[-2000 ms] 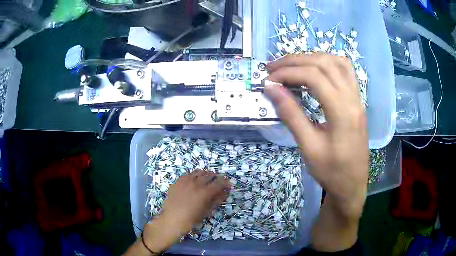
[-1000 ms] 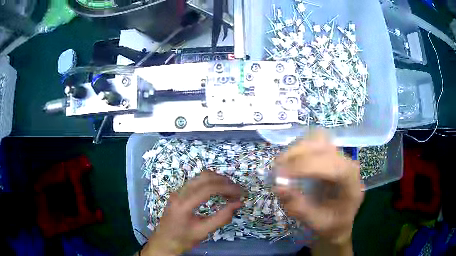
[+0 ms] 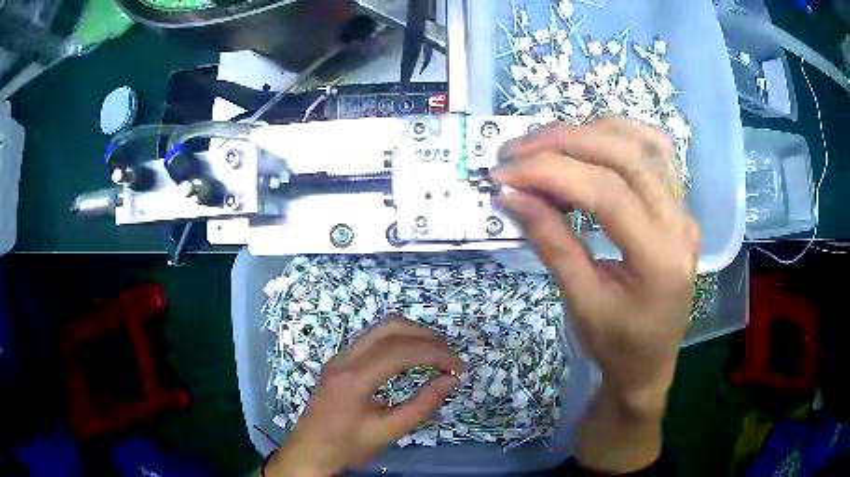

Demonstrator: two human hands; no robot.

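The assembly fixture (image 3: 308, 210), a long silver-white plate with screws, lies across the bench. My right hand (image 3: 596, 214) is at the fixture's right end, thumb and index fingertips together at the nest (image 3: 480, 179), beside a small green piece (image 3: 463, 149). Whether a part is between those fingertips cannot be told. The lower tub (image 3: 244, 326) is densely filled with white-headed leaded components. My left hand (image 3: 382, 391) is over its left middle, thumb and fingers apart in a curve; no held part can be made out.
The upper tub (image 3: 718, 186) with similar components stands right of the fixture, partly behind my right hand. A dark bowl feeder (image 3: 252, 47) and a feed track (image 3: 456, 56) are above the fixture. Clear boxes (image 3: 778, 177) stand far right. Red shapes (image 3: 116, 359) show below the bench.
My right hand has gone from over the lower tub back up to the nest. My left hand stays over the lower tub, thumb and fingers apart.
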